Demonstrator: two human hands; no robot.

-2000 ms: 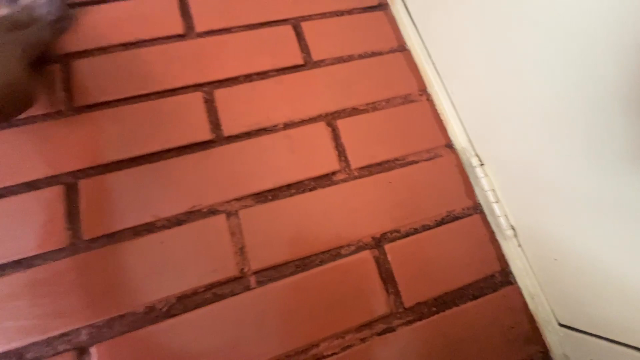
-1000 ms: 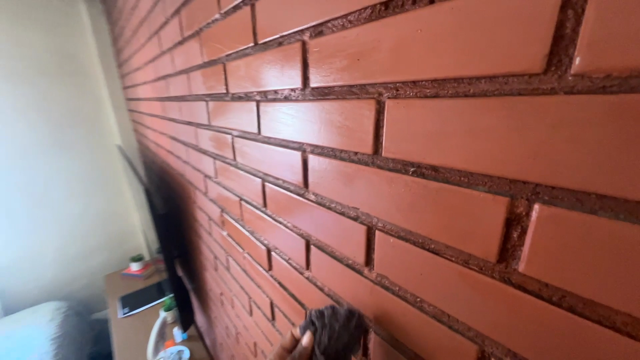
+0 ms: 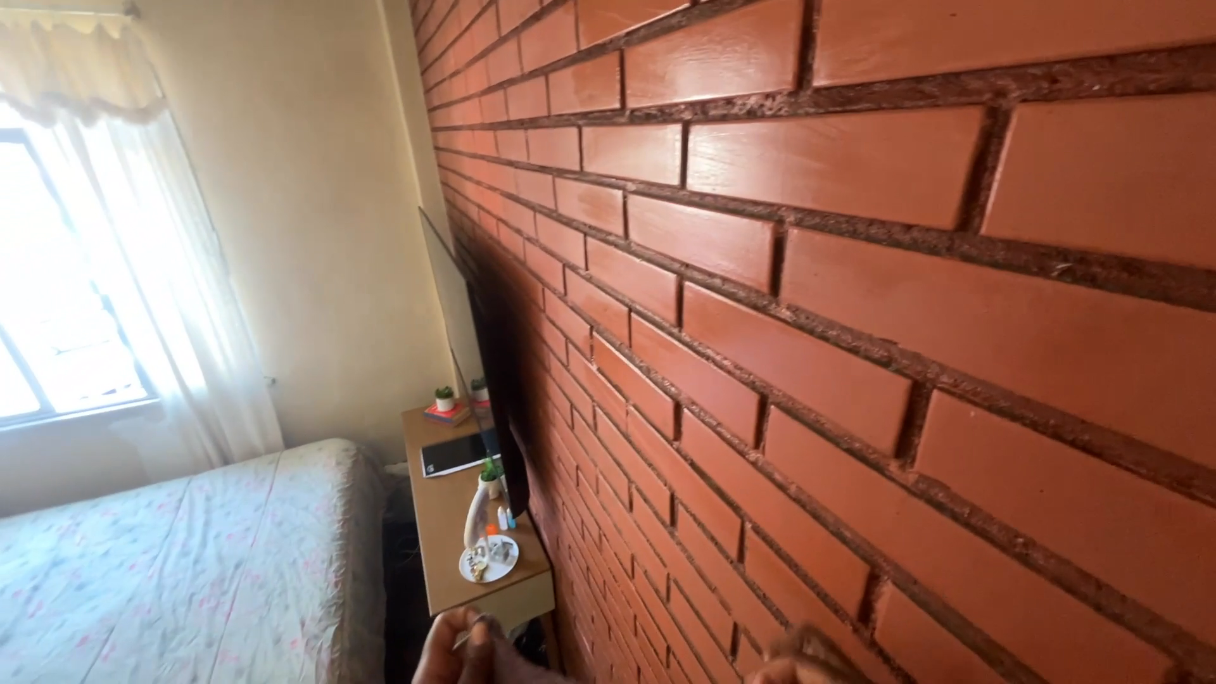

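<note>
A red brick wall [image 3: 836,332] with glossy faces and dark, rough mortar joints runs along the right side. At the bottom edge, my left hand [image 3: 475,651] is partly in view in front of the desk's near end, thumb and fingertips drawn together; whether something small is between them is unclear. My right hand [image 3: 803,660] shows blurred at the bottom, low beside the bricks and mostly cut off by the frame. What it holds, if anything, cannot be made out, nor whether it touches the wall.
Along the wall stands a narrow wooden desk [image 3: 456,513] with small potted plants, a dark flat device [image 3: 459,454] and a white plate [image 3: 489,559] of small items. A thin television [image 3: 489,380] rises above it. Left are a bed [image 3: 190,560] and a curtained window [image 3: 66,285].
The view has swung from close brickwork beside a hinged white panel to along the wall. One second ago a hand held a dark cloth or pad at the bricks; now two hands show low down.
</note>
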